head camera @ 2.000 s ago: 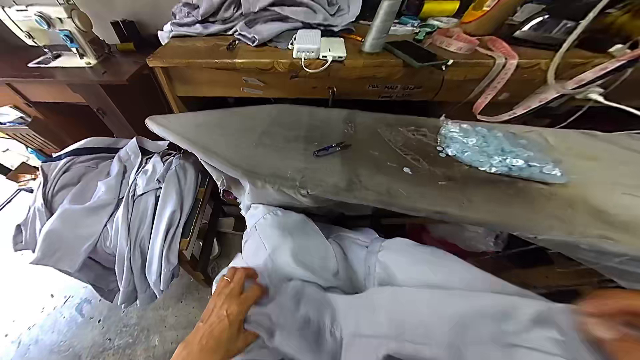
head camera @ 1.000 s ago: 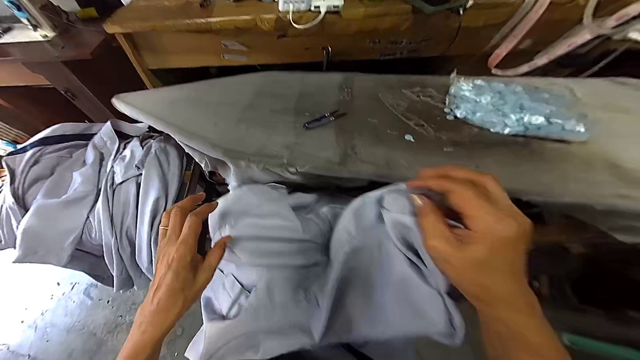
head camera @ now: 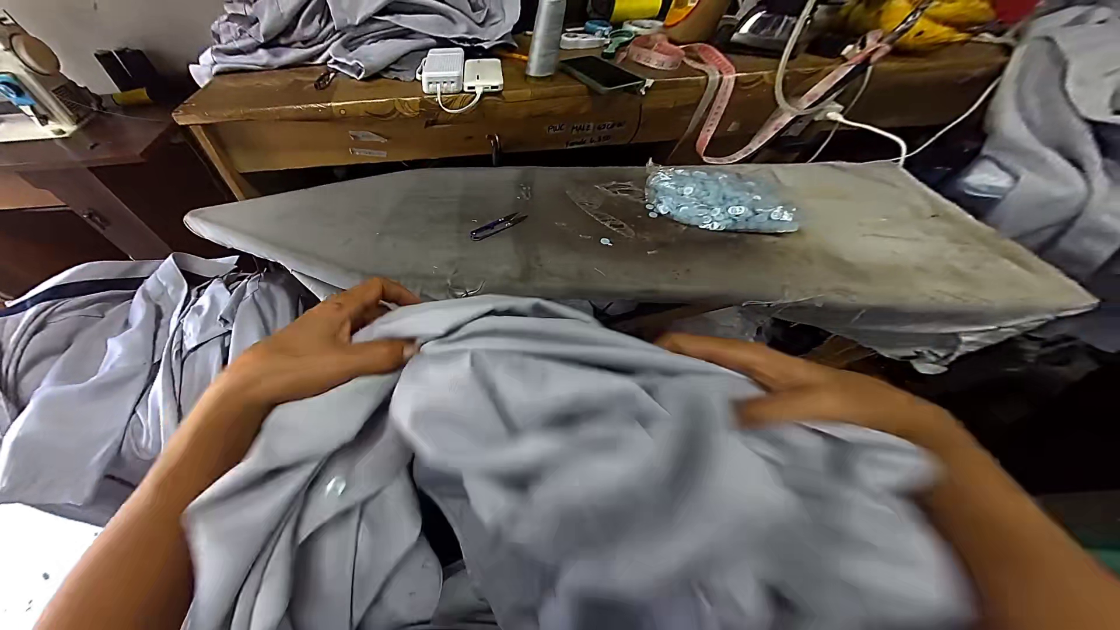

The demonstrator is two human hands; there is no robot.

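Note:
A light grey garment (head camera: pixel 542 437) with a small button on it is bunched up in front of me, its right part blurred. My left hand (head camera: pixel 328 341) grips its upper left edge between thumb and fingers. At the garment's upper right, my right hand (head camera: pixel 787 385) has its fingers and thumb around the cloth. Beyond them, dark blue thread snips (head camera: pixel 497 227) and one loose button (head camera: pixel 605 241) lie on the ironing board (head camera: pixel 394 210). A clear plastic bag of light blue buttons (head camera: pixel 719 199) rests to their right.
More grey garments (head camera: pixel 114 350) are heaped at the left. Behind the board, a wooden table (head camera: pixel 289 101) holds grey cloth, white adapters (head camera: pixel 442 70), a phone (head camera: pixel 602 73) and a pink measuring tape (head camera: pixel 722 96). Part of a sewing machine (head camera: pixel 35 87) stands far left. Grey fabric (head camera: pixel 1067 140) hangs far right.
My right hand, at the far right edge two seconds ago, has come in to the garment. The cloth has gone from spread out to bunched and lifted between my hands.

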